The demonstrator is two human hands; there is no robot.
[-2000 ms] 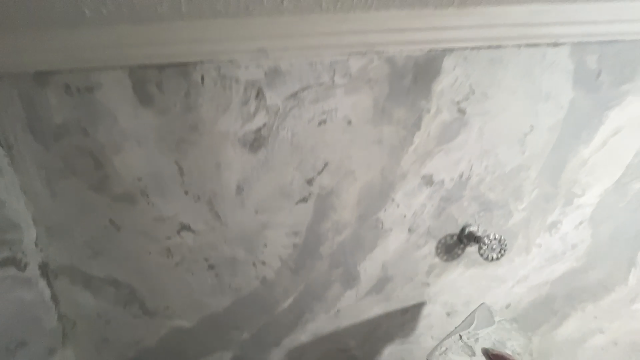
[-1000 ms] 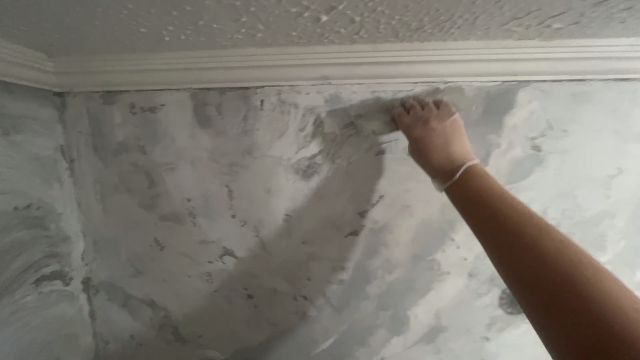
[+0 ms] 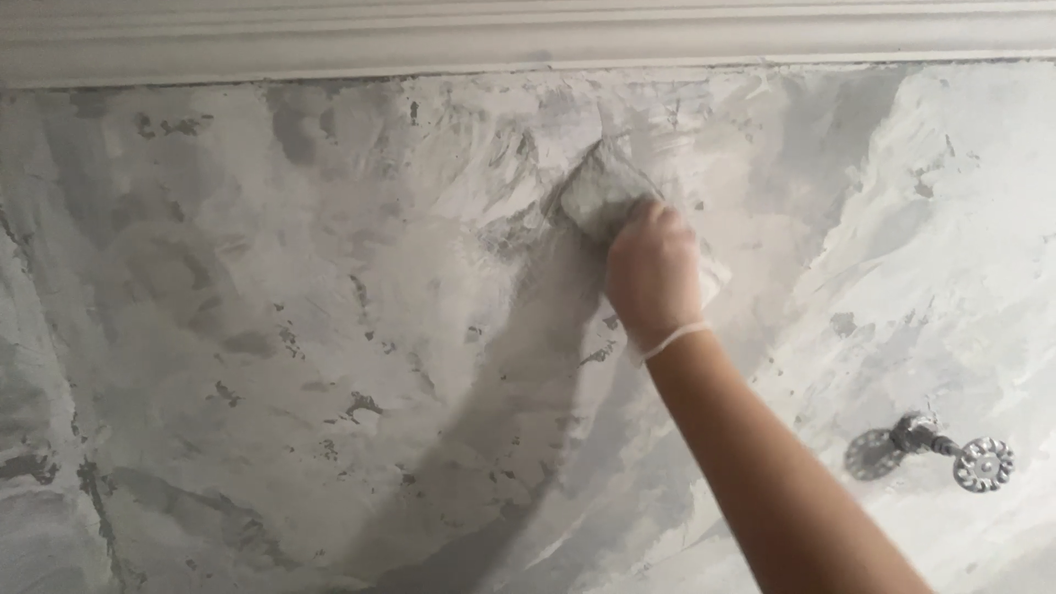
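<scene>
My right hand [image 3: 656, 268], with a thin white band at the wrist, grips a pale, flat, roughly square piece [image 3: 606, 194], which looks like a cloth or pad. It lies against the mottled grey and white wall [image 3: 396, 247], a short way below the moulding. The hand is somewhat blurred, and its fingertips are hidden by the hand itself. A long shadow of the arm falls on the wall down to the left. My left hand is out of view.
White crown moulding [image 3: 495, 37] runs along the top of the wall. At the lower right, a metal valve with a round openwork handle [image 3: 983, 464] sticks out from the wall. The wall's corner [image 3: 62, 371] is at the left.
Two seconds ago no hand was up on the wall. One second ago my right hand was close under the moulding; now it is lower, farther from the moulding.
</scene>
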